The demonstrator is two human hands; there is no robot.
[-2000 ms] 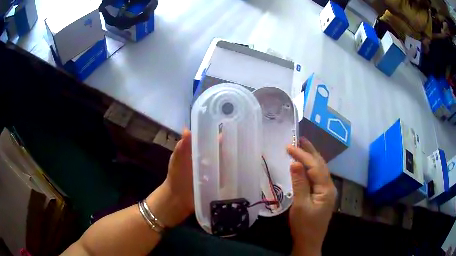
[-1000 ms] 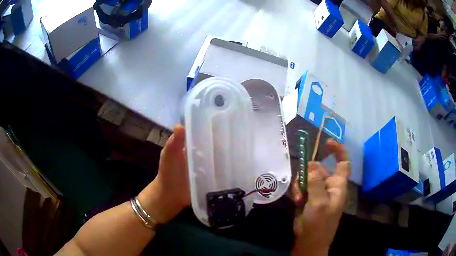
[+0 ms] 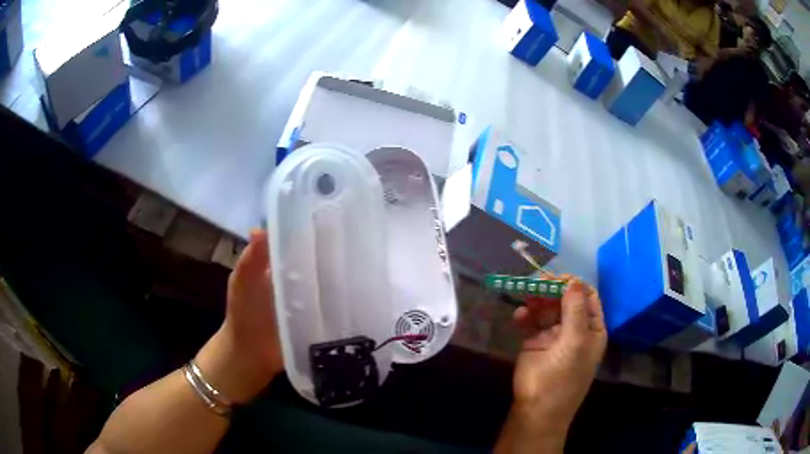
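My left hand [image 3: 244,306] holds the frosted oval housing [image 3: 302,257] by its left side, over the table edge. The white cover [image 3: 413,248] lies partly behind its right side, with a round grille at its lower end. The black cooling fan [image 3: 343,370] sits at the housing's lower end, with dark and red wires [image 3: 404,340] running to the cover. My right hand [image 3: 564,341] pinches the right end of a green circuit board strip [image 3: 526,285] with pale squares. A thin wire with a small pale connector [image 3: 521,247] rises from it.
An open product carton [image 3: 373,120] stands behind the housing, with an outline-print carton [image 3: 515,195] to its right. A large blue and white box [image 3: 648,275] stands at right. A black-lined container [image 3: 169,40] and cartons are at left. People sit at upper right.
The green strip has left the cover and is now held out in my right hand, turned from upright to level. The view has shifted, so housing and boxes sit further left.
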